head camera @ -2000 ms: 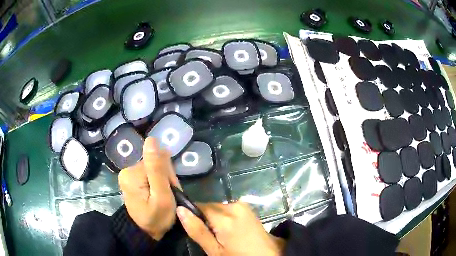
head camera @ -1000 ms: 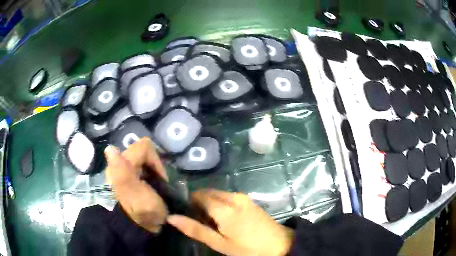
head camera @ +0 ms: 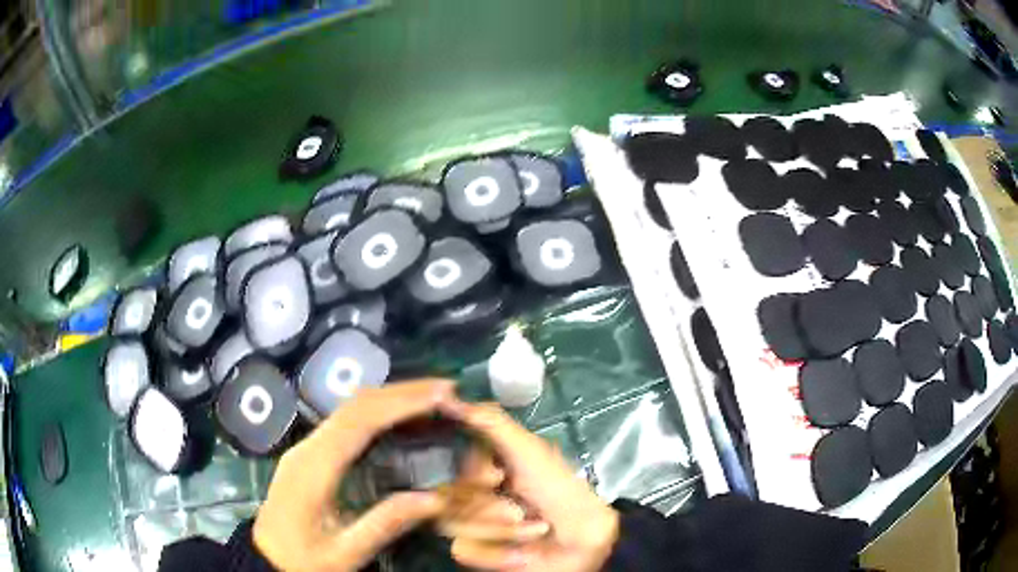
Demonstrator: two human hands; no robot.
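Observation:
My left hand (head camera: 324,480) and my right hand (head camera: 536,486) meet at the bottom centre, fingers curved around a dark rounded-square piece (head camera: 415,460). The piece is blurred and partly covered by the fingers. A heap of glued assemblies (head camera: 380,248), grey faces with pale centre rings and black rims, lies just beyond and left of my hands. A white glue bottle (head camera: 516,369) stands upright beyond my right hand, on the clear plastic tray (head camera: 597,419).
White backing sheets (head camera: 714,358) with rows of black pads (head camera: 839,318) lie stacked at right. Incoming housings (head camera: 676,82) sit apart on the green surface at the far side, one (head camera: 309,148) beyond the heap. A cardboard box (head camera: 921,531) is low at right.
My hands have closed together around the dark piece, which was held edge-on between them before. The view has shifted, so the heap, bottle and sheets sit lower and further left in the picture.

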